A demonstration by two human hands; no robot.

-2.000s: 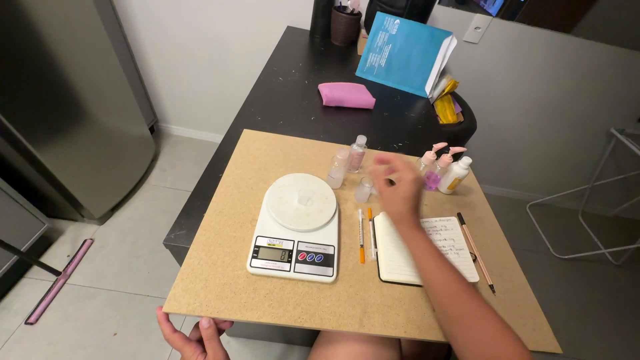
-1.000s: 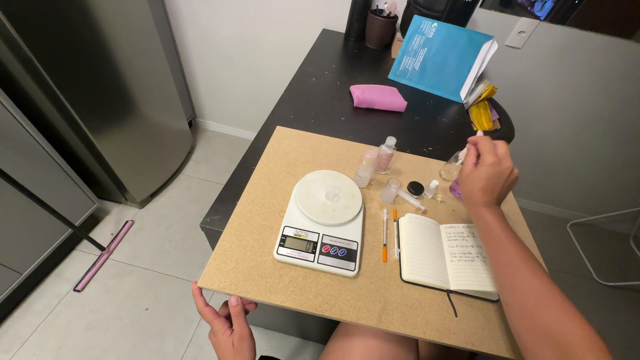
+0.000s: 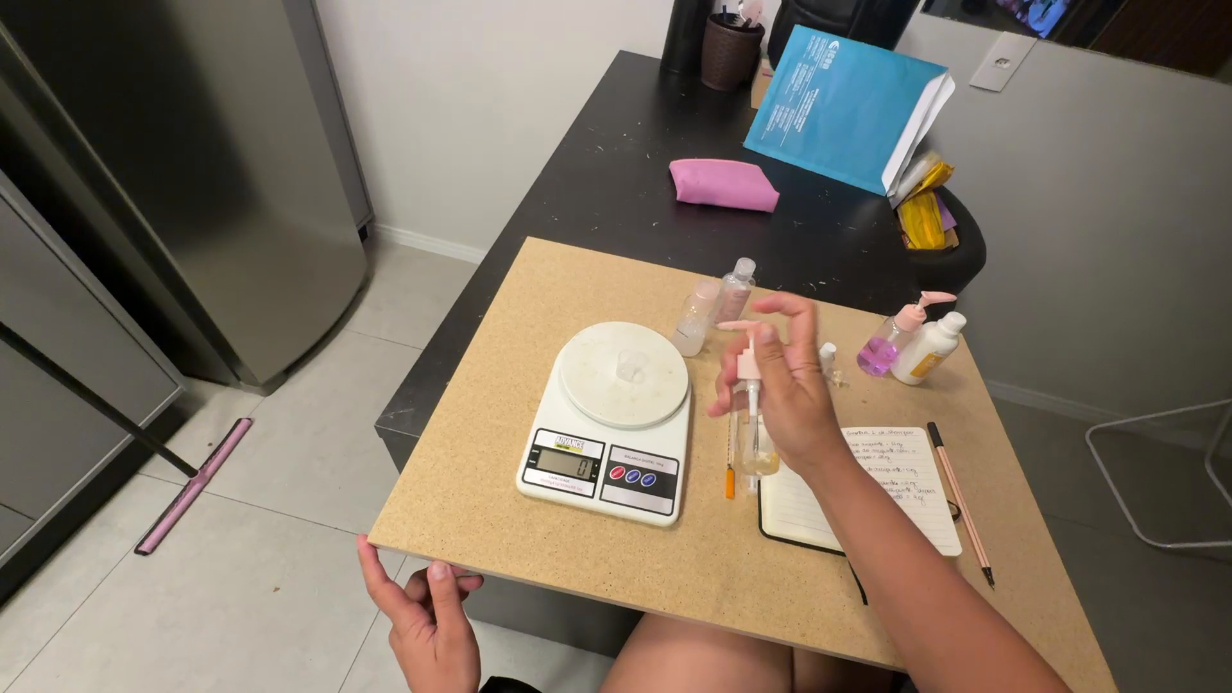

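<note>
My right hand [image 3: 784, 395] grips a clear pump bottle [image 3: 758, 448] by its pink pump head, above the notebook's left edge. A little yellowish liquid lies in the bottle. My left hand [image 3: 428, 616] touches the near left corner of the particle board [image 3: 462, 452], thumb and fingers apart. Left of my right hand stands a white digital kitchen scale [image 3: 611, 423] with a small clear item on its plate. Behind it are a small pink-capped bottle [image 3: 693, 322] and a clear bottle [image 3: 734, 292]. Orange-tipped syringe-like tools [image 3: 731, 472] lie partly hidden beside the held bottle.
An open notebook [image 3: 900, 481] with handwriting and a pen [image 3: 960, 500] lie at right. Behind them stand a pump bottle of purple liquid [image 3: 881, 348] and a white bottle [image 3: 931, 348]. A pink pouch [image 3: 724, 185] and a blue mailer [image 3: 837, 106] rest on the black table [image 3: 577, 183].
My right hand has come back leftward from the right rear of the board, where it was one second ago, and now holds the pump bottle. My left hand remains at the board's corner.
</note>
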